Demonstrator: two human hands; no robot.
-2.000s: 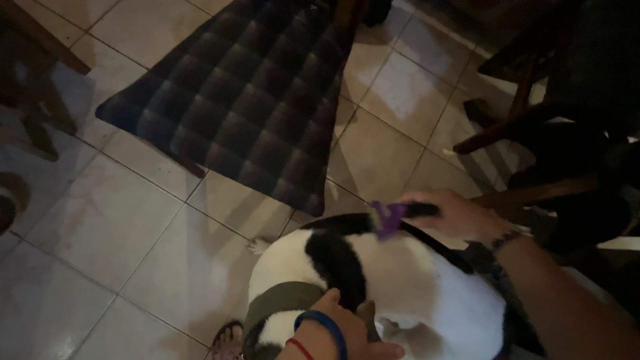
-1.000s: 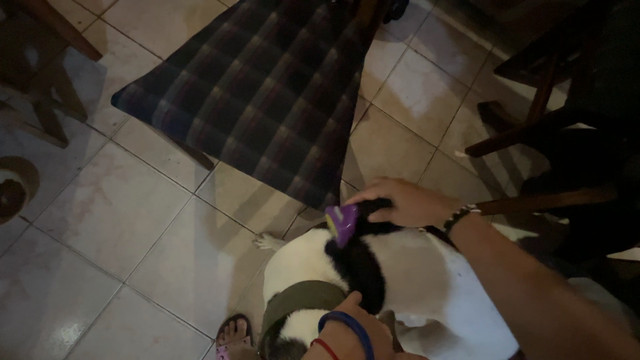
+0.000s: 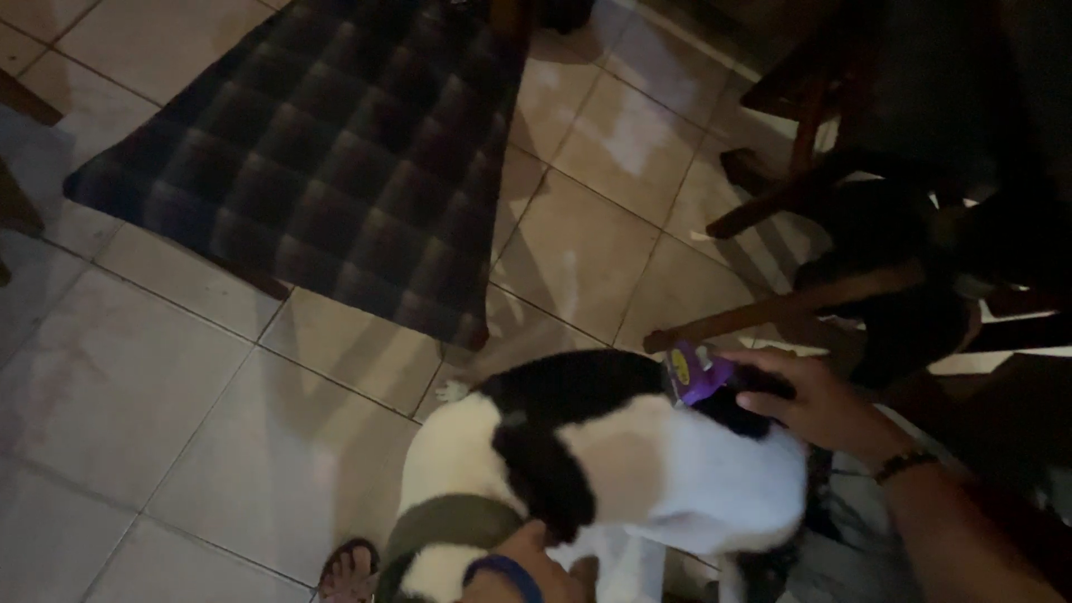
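Observation:
A black-and-white dog (image 3: 603,452) stands at the bottom middle, wearing a wide olive-green collar (image 3: 456,521). My right hand (image 3: 787,394) grips a pet grooming tool with a purple head (image 3: 697,374) and a dark handle, its head against the dog's black back near the rump. My left hand (image 3: 536,565), with a blue wristband, is at the dog's neck and shoulder by the collar; its fingers are partly hidden, so whether they hold the collar is unclear.
A chair with a plaid cushion (image 3: 335,167) stands ahead of the dog. Dark wooden chairs (image 3: 770,197) crowd the right side, one leg near my right hand. Parts of wooden furniture (image 3: 17,201) show at the left edge. A sandalled foot (image 3: 350,569) rests on the tiled floor (image 3: 201,419).
The grooming tool in my right hand moved from mid-back toward the shoulders, then back along the dog to near the rump. My left hand stays by the collar.

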